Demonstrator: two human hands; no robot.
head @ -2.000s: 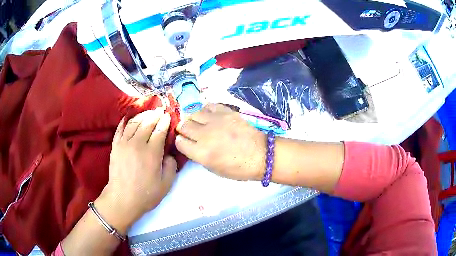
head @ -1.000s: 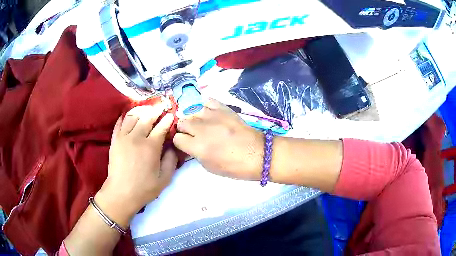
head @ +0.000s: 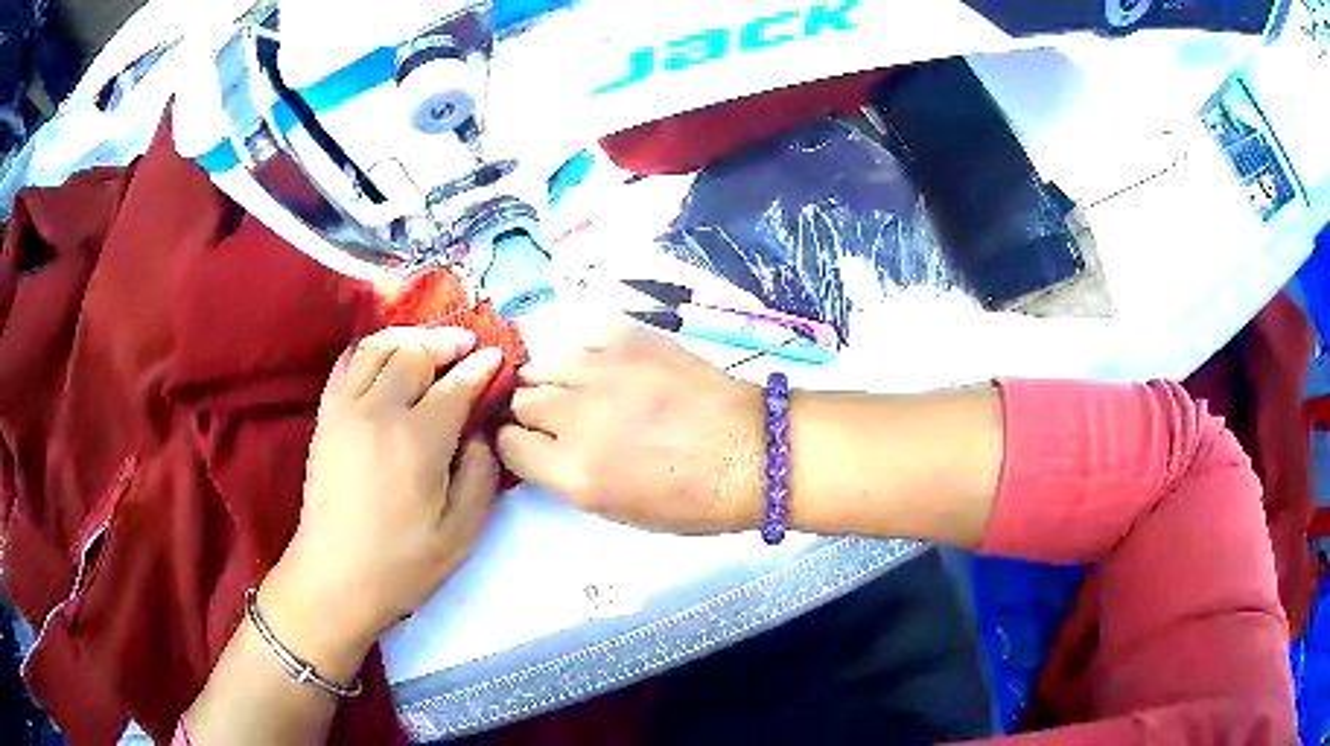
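A dark red garment (head: 190, 379) lies in folds over the left of the white machine table, with a pale zip line at its lower left. Its edge lies lit orange just below the needle area (head: 445, 241) of the white and blue sewing machine (head: 759, 66). My left hand (head: 401, 452) is bare and grips the cloth edge, fingers bent on top of it. My right hand (head: 627, 423) is bare, beside the left, and pinches the same edge from the right. The fingertips of both hands are partly hidden by cloth and by each other.
Thread snips (head: 744, 324) with dark tips lie behind my right wrist. Beyond are a clear plastic bag (head: 817, 219) with dark contents, a black flat rectangle (head: 985, 182) and a red cloth scrap (head: 744, 124). The table's front edge bears a printed ruler (head: 656, 627). Red cloth and blue shapes show lower right.
Both hands and the cloth edge now sit slightly away from the needle area, and more orange-lit cloth shows. The snips' dark tips are uncovered. The view has shifted a little.
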